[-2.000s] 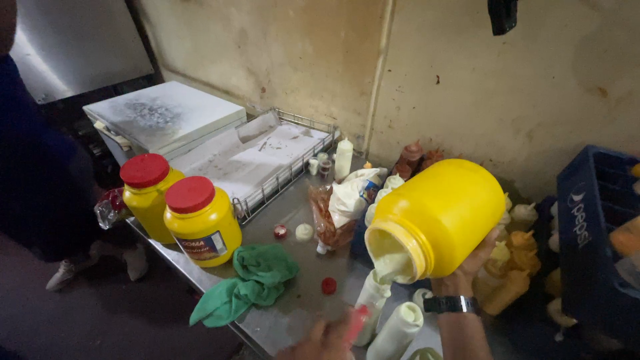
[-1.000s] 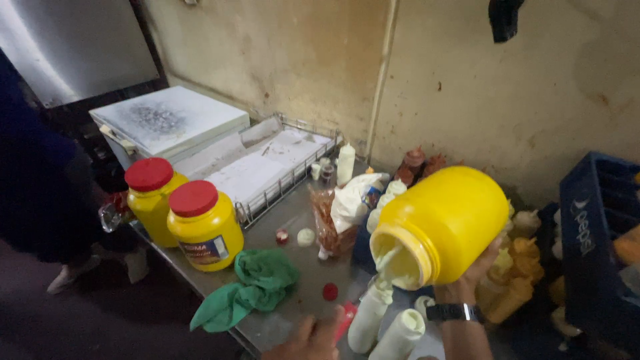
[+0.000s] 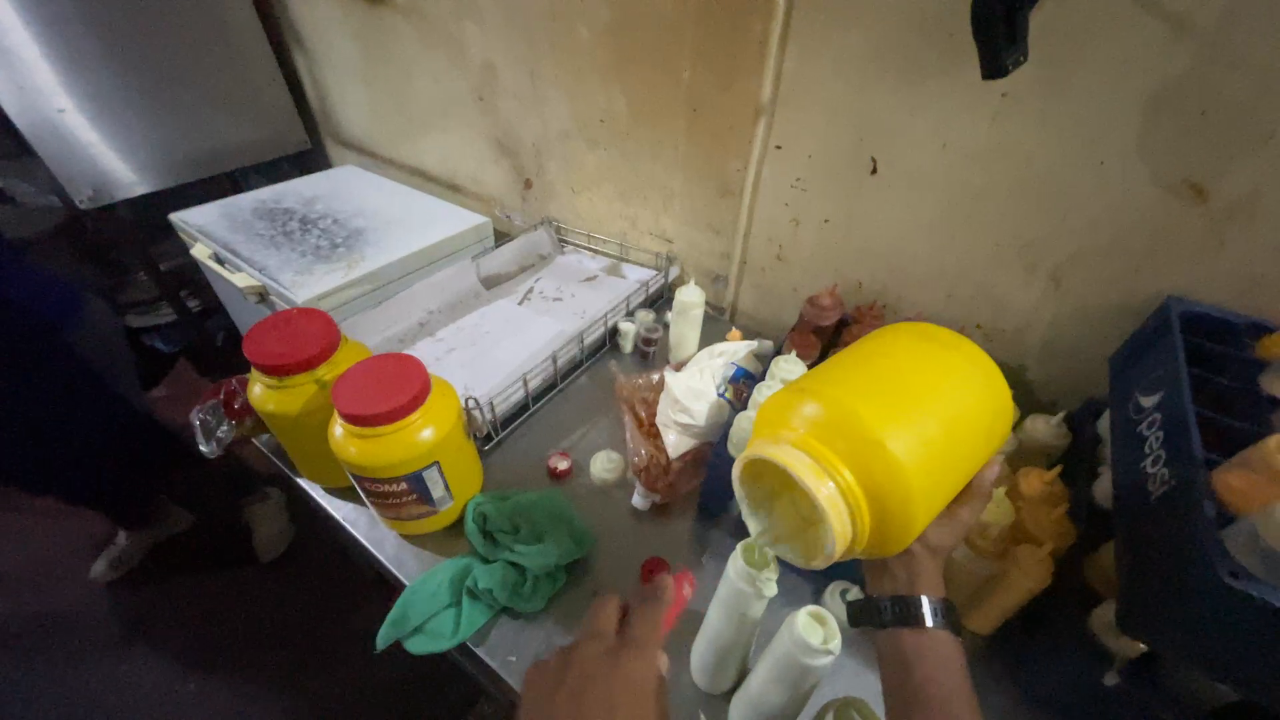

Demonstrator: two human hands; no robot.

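Note:
My right hand (image 3: 935, 530), with a dark watch on its wrist, supports a large yellow plastic jar (image 3: 890, 440) from below and behind. The jar lies tilted, its open mouth down to the left, and a pale creamy sauce runs from its rim into an uncapped white squeeze bottle (image 3: 735, 620). A second uncapped squeeze bottle (image 3: 790, 665) stands beside it. Left of the bottles, my left hand (image 3: 605, 655) has its fingers around a red object (image 3: 678, 598), mostly hidden. Near its fingertips a small red cap (image 3: 655, 570) lies on the metal table.
Two yellow jars with red lids (image 3: 405, 440) and a green cloth (image 3: 500, 570) are on the left. Behind are a wire basket (image 3: 560, 375), a bag of reddish sauce (image 3: 650, 430) and capped squeeze bottles (image 3: 688, 325). A blue crate (image 3: 1150, 480) stands right. A person (image 3: 80, 430) stands far left.
The thick stream of sauce from the jar's mouth has thinned, and less sauce shows inside the mouth. The jar stays tilted over the same squeeze bottle.

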